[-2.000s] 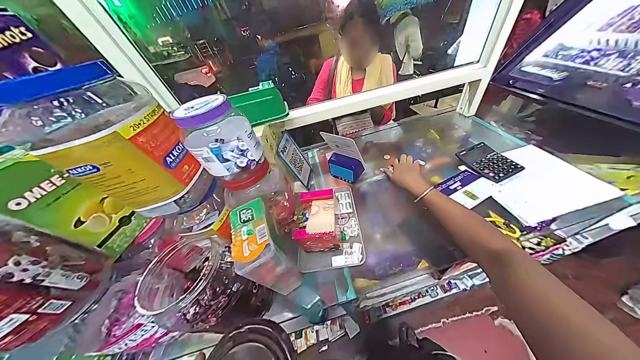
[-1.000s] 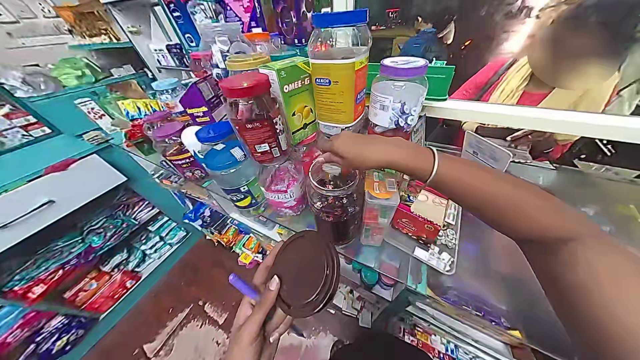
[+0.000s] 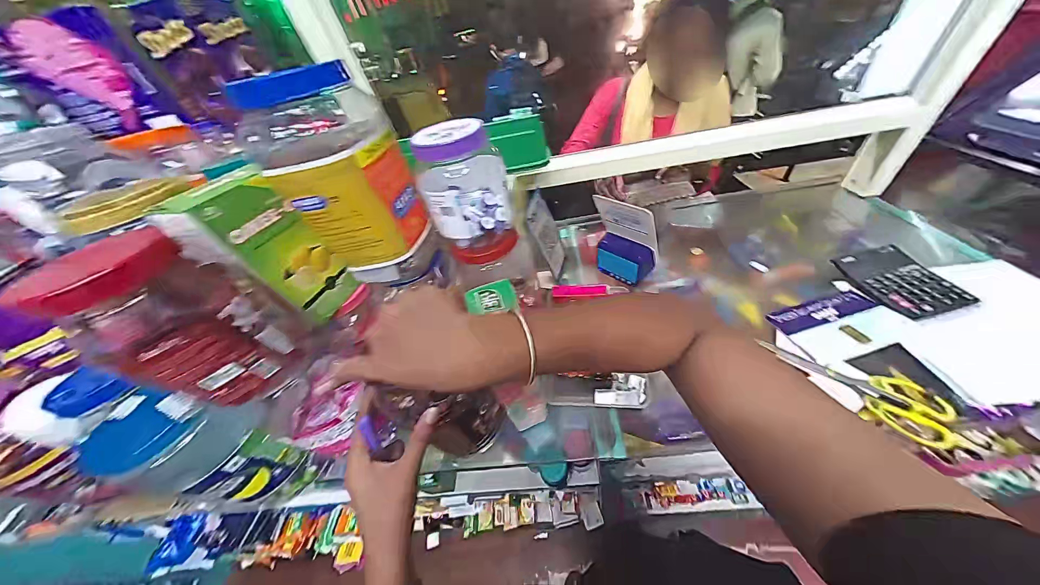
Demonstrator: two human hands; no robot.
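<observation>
My left hand (image 3: 390, 463) is at the lower centre, against the side of a clear jar (image 3: 467, 426) with dark contents, and a purple pen (image 3: 375, 439) sits between its fingers. Across the top of that jar reaches my right hand (image 3: 431, 337), back upward, with a bangle at the wrist; its fingertips and the jar's mouth are hidden, so its hold cannot be told. Right behind the wrist stands a box of mints (image 3: 491, 297) with a green label. A pink wrapped pack (image 3: 325, 414) lies left of the jar.
Left are a red-lidded jar (image 3: 203, 325), a green carton (image 3: 276, 236), a blue-lidded jar (image 3: 341, 179) and a purple-lidded jar (image 3: 463, 187). Right on the glass counter are a calculator (image 3: 906, 280), yellow-handled scissors (image 3: 910, 406) and papers. A person stands beyond the window frame (image 3: 731, 146).
The dark round lid held in my left hand a second ago no longer shows there; that hand is now at the jar. My right hand has gone from the counter to the jar's top. The view has swung.
</observation>
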